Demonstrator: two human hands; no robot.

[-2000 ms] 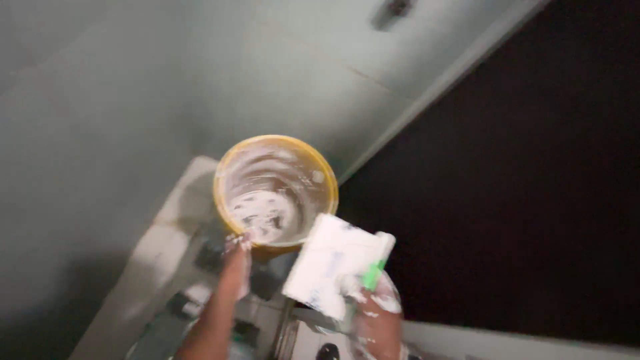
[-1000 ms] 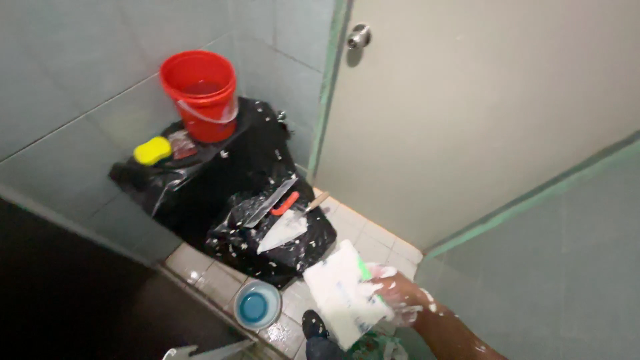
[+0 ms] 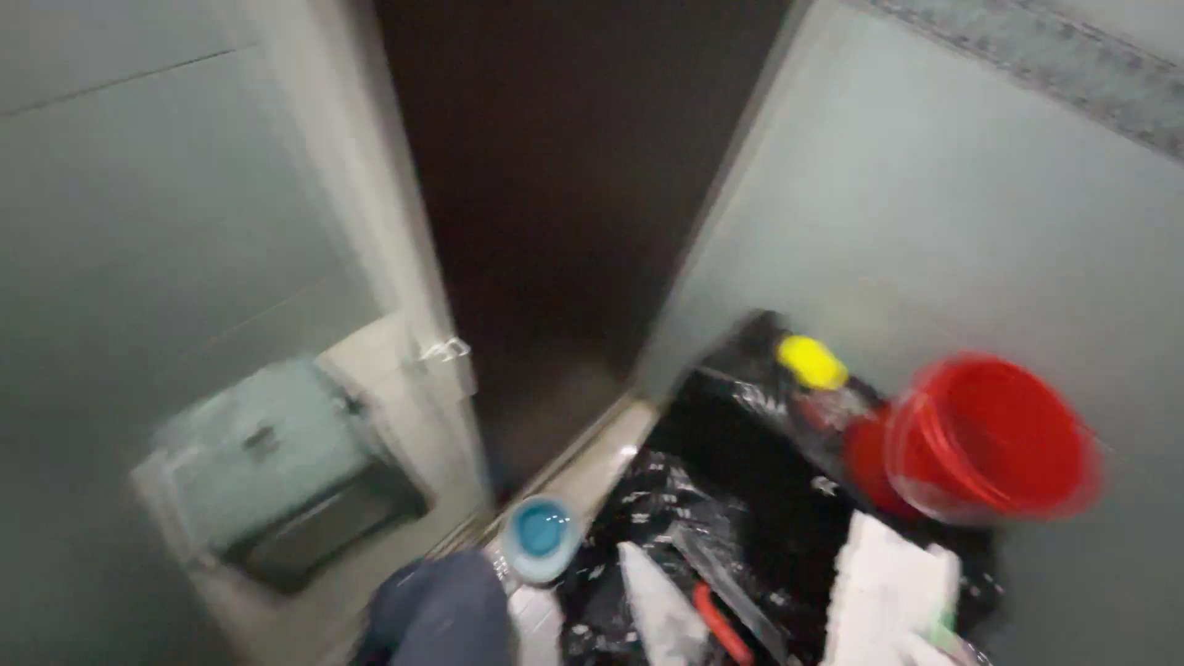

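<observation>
At the bottom right, my right hand [image 3: 953, 647] shows only at the frame's edge, blurred, gripping a white rectangular float or pad [image 3: 893, 587] with a green part at its handle. Left of it, a pointed trowel blade smeared white [image 3: 659, 601], a long flat blade [image 3: 726, 587] and a red-orange handle [image 3: 721, 624] lie on black plastic sheeting [image 3: 768, 481]. My left hand is out of view.
A red bucket [image 3: 1008, 444] and a yellow sponge [image 3: 812, 362] rest on the sheeting by the right wall. A blue-filled container [image 3: 541, 536] stands on the floor near a trousered leg [image 3: 449, 610]. A pale green box-like object [image 3: 268, 444] is at left, beside a dark doorway [image 3: 573, 185].
The view has swung widely. The left hand, seen at the yellow-rimmed bucket two seconds ago, is out of view. My right hand still holds the white float or pad.
</observation>
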